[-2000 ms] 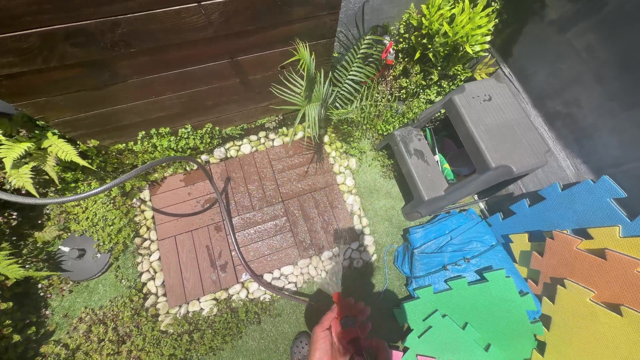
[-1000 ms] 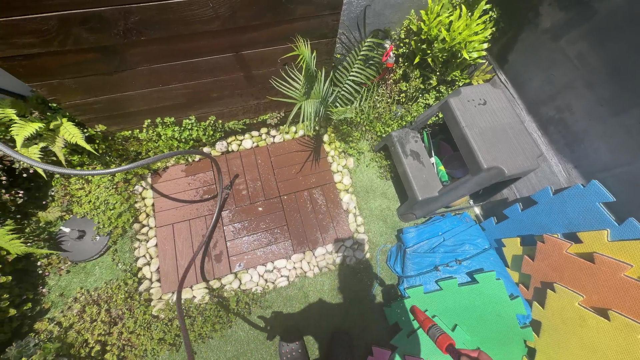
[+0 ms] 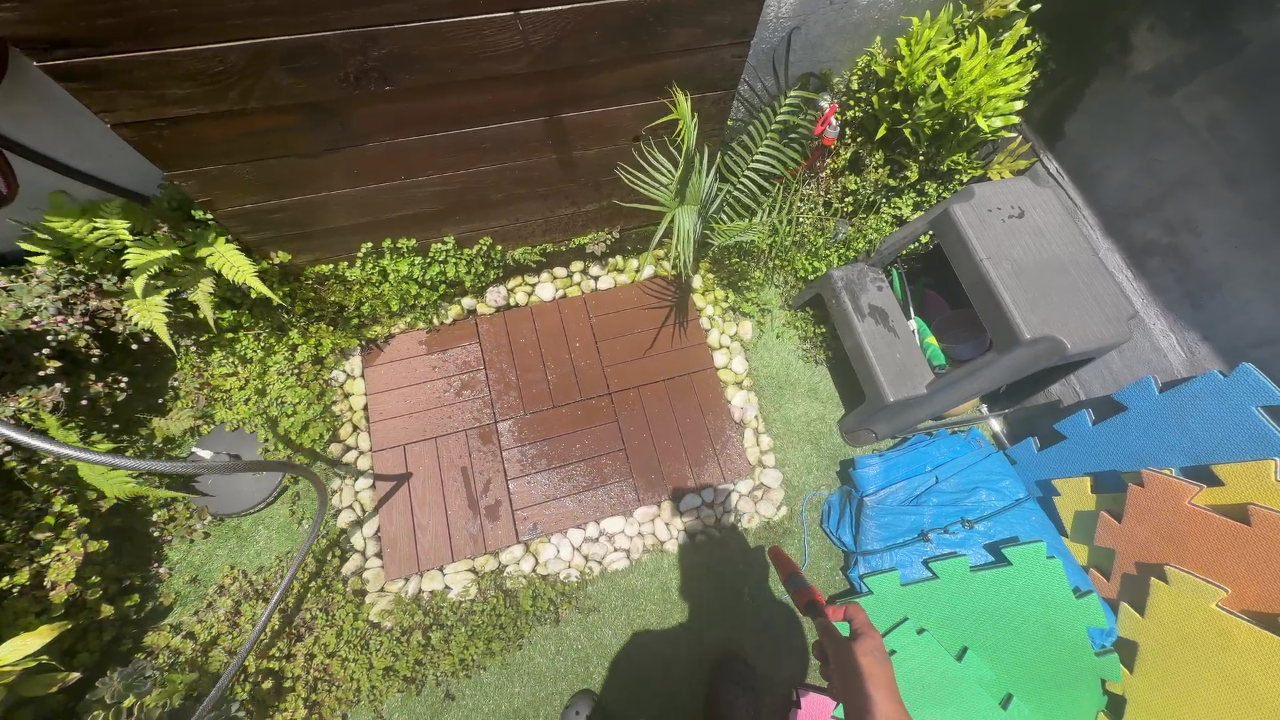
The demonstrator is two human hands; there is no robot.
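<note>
My right hand (image 3: 855, 655) is closed around a red-and-black hose nozzle (image 3: 800, 585) at the lower right, above the artificial grass and beside a green foam mat (image 3: 985, 620). The nozzle tip points up and left, and no spray shows from it. My left hand is out of view. A dark hose (image 3: 300, 560) loops in from the left edge and runs down out of the frame. Left of the nozzle lies a wet patch of brown deck tiles (image 3: 560, 400), edged by pale pebbles (image 3: 620, 530).
A folded blue tarp (image 3: 915, 495) lies beside blue, orange and yellow foam mats (image 3: 1180, 535) at the right. Behind it stands a grey plastic step stool (image 3: 1040, 265). A palm (image 3: 685, 190) grows by the dark wooden wall (image 3: 450, 100). A black disc (image 3: 235, 470) sits at the left.
The spray seen two seconds ago is gone. The hose that lay over the deck tiles has shifted left, off them. The nozzle was over the green mat one second ago and has moved left.
</note>
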